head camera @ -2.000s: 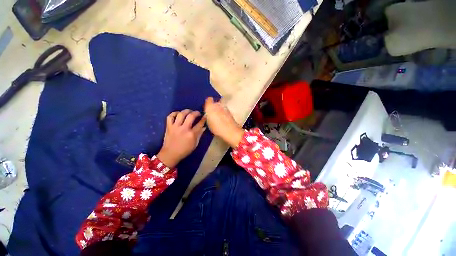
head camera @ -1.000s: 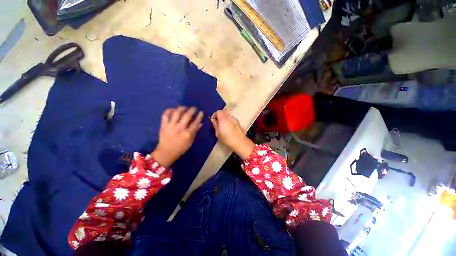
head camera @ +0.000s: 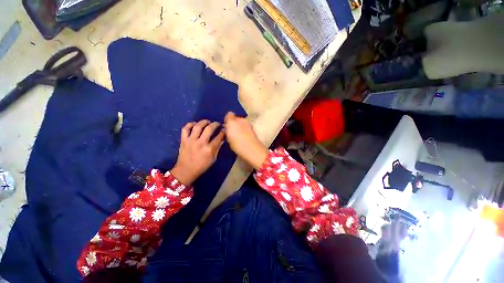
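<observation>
A large navy cloth piece [head camera: 160, 83] lies on the pale table [head camera: 232, 55], with one rounded end at the back and stepped corners near my hands. My left hand [head camera: 198, 149] rests on the cloth, palm down, with bent fingers. My right hand [head camera: 243, 138] is at the cloth's right edge, its fingertips pinched together close to my left fingertips. What the right fingertips hold is too small to tell. A small pale mark [head camera: 118, 121] and a small label-like patch [head camera: 138, 176] show on the cloth.
Black shears [head camera: 50, 74] touch the cloth's back left edge. An iron [head camera: 83, 8] is cut off at the top left. A wooden ruler [head camera: 284, 25] lies on a gridded pad [head camera: 319, 27] beside a green stick [head camera: 275, 47]. Right of the table are a red object [head camera: 326, 120] and a white sewing machine [head camera: 381, 160].
My right hand moved away from my left a second ago and is now back beside it. My left fingers are more bent onto the cloth. The view has shifted slightly.
</observation>
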